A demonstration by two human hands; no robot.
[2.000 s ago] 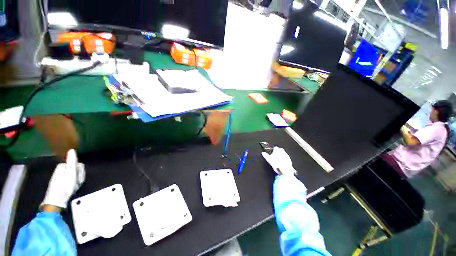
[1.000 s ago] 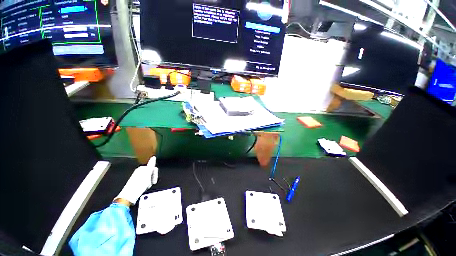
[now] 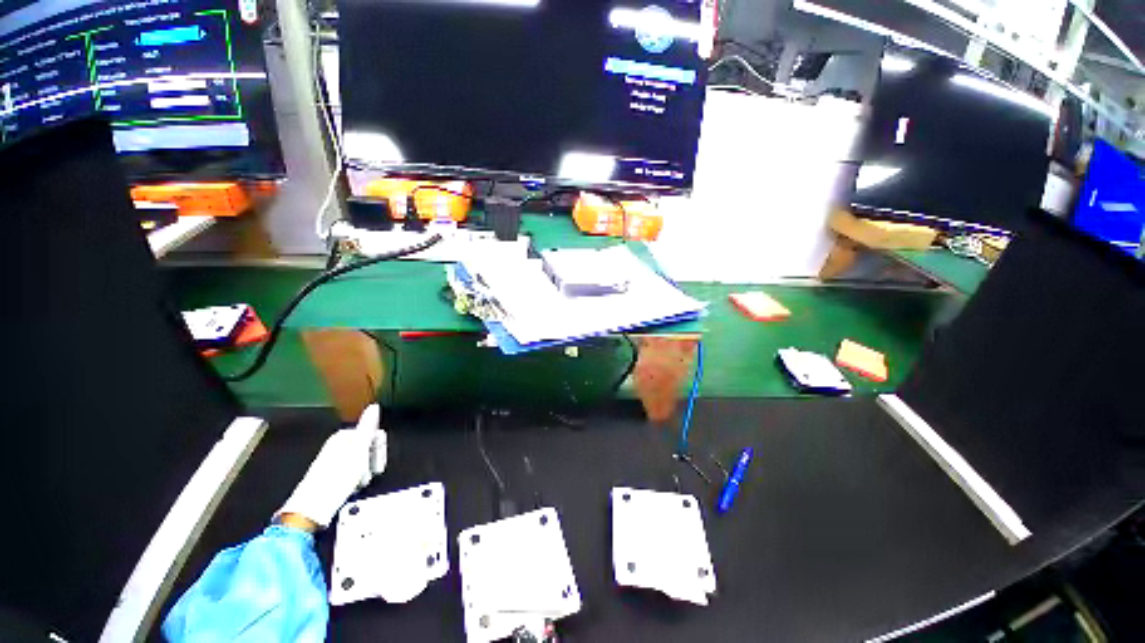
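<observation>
Three flat white square units lie in a row on the black surface: a left one (image 3: 391, 543), a middle one (image 3: 519, 572) and a right one (image 3: 661, 543). My left hand (image 3: 339, 470), in a white glove, rests at the upper left of the left unit, fingers towards the bench; whether it holds anything is unclear. A thin black cable (image 3: 487, 452) runs to the middle unit's far edge. A small dark object (image 3: 532, 632) with a hint of red shows at that unit's near edge, cut off by the picture. My right hand is not in view.
A blue pen-like stick (image 3: 736, 481) lies right of the units, by a hanging blue cable (image 3: 691, 399). White strips edge both sides, the left one (image 3: 188, 528) near my sleeve. Behind are the green shelf, a clipboard with papers (image 3: 590, 329) and a monitor (image 3: 502, 94) with a menu.
The view has turned left. My right hand, earlier out to the right on a dark object, has left the picture. The small dark object has appeared below the middle unit. The monitor's text box has gone.
</observation>
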